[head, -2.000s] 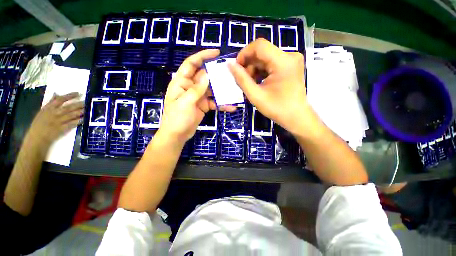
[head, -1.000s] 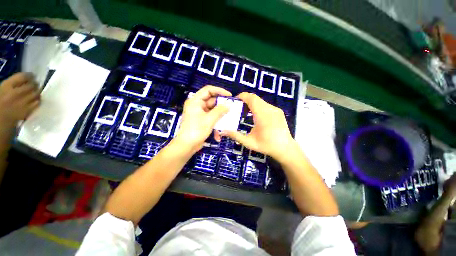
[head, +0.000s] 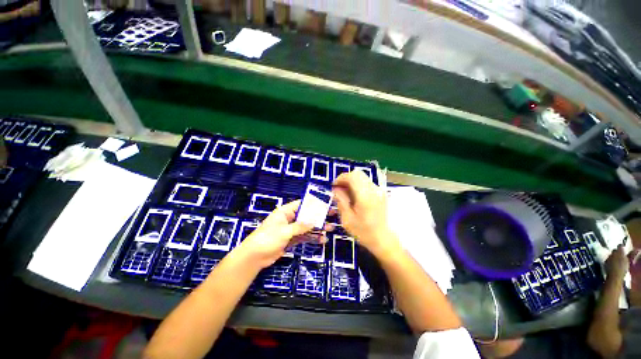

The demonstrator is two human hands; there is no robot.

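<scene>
My left hand [head: 270, 235] holds a phone front housing [head: 314, 206] above the blister tray. A white piece covers most of its face, with a dark strip showing near its top end. My right hand [head: 365, 209] is at the housing's upper right edge, fingers bent together; whether it grips the housing or the white piece is not clear. The dark blue blister tray [head: 160, 184] lies below, with rows of housings, many with white outlines around their windows. My hands hide part of the tray's middle and right.
Loose white sheets [head: 415, 238] lie right of the tray, beside a purple-rimmed fan [head: 490, 240]. Long white sheets [head: 91, 224] and small white scraps [head: 74, 160] lie left. A green belt [head: 281, 116] runs behind. Another person's hand [head: 617, 266] is at far right.
The view has tilted up, showing the area beyond the belt. My right hand has moved to the housing's upper edge, and a dark strip now shows there. The other person's hand at left has mostly left view.
</scene>
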